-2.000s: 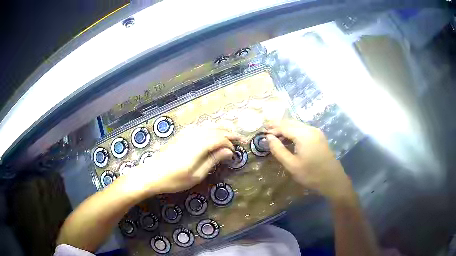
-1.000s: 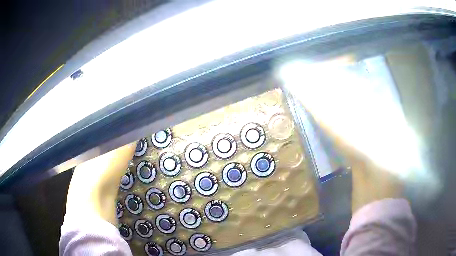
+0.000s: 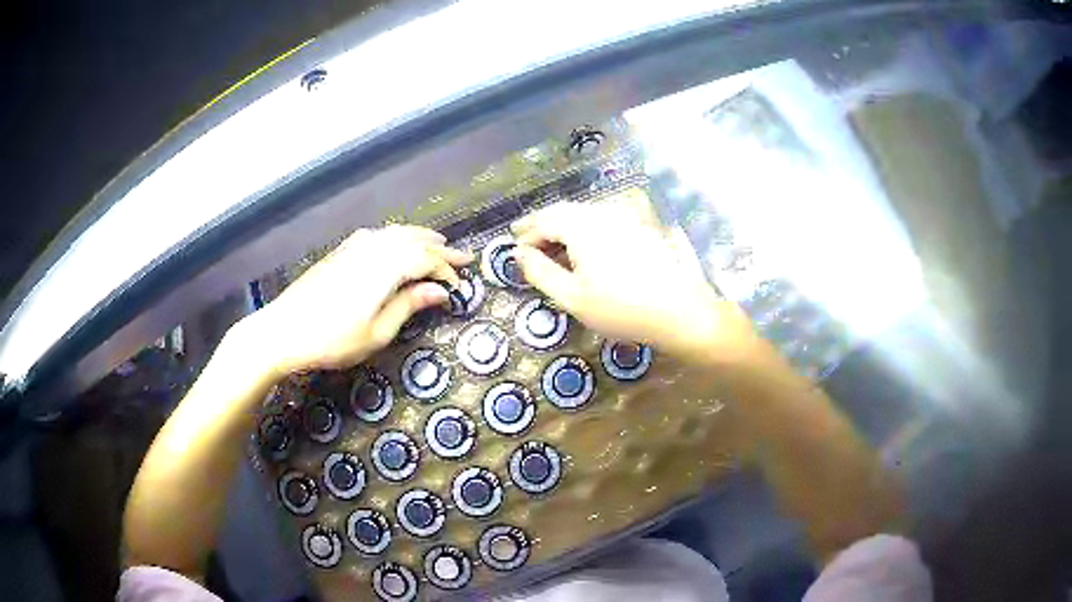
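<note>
A clear blister tray (image 3: 635,441) lies over a brown surface in front of me, with rows of round ring parts (image 3: 508,408) in its left and middle pockets. Pockets at its right and lower right hold no parts. My left hand (image 3: 376,294) holds a ring part (image 3: 462,292) in its fingertips at the top row. My right hand (image 3: 600,271) has its fingertips on another ring part (image 3: 509,262) just right of it. Both parts are at or in the pockets; the exact contact is partly hidden by the fingers.
Behind the tray is a slotted source tray (image 3: 506,212) with dark columns. A clear empty blister tray (image 3: 752,247) lies to the right under strong glare. A brown cardboard piece (image 3: 911,165) is farther right. A bright white light strip (image 3: 388,88) crosses the top.
Both hands are back over the tray's top row, holding ring parts; a second ago they reached to the far left and right. More pockets hold parts than two seconds ago.
</note>
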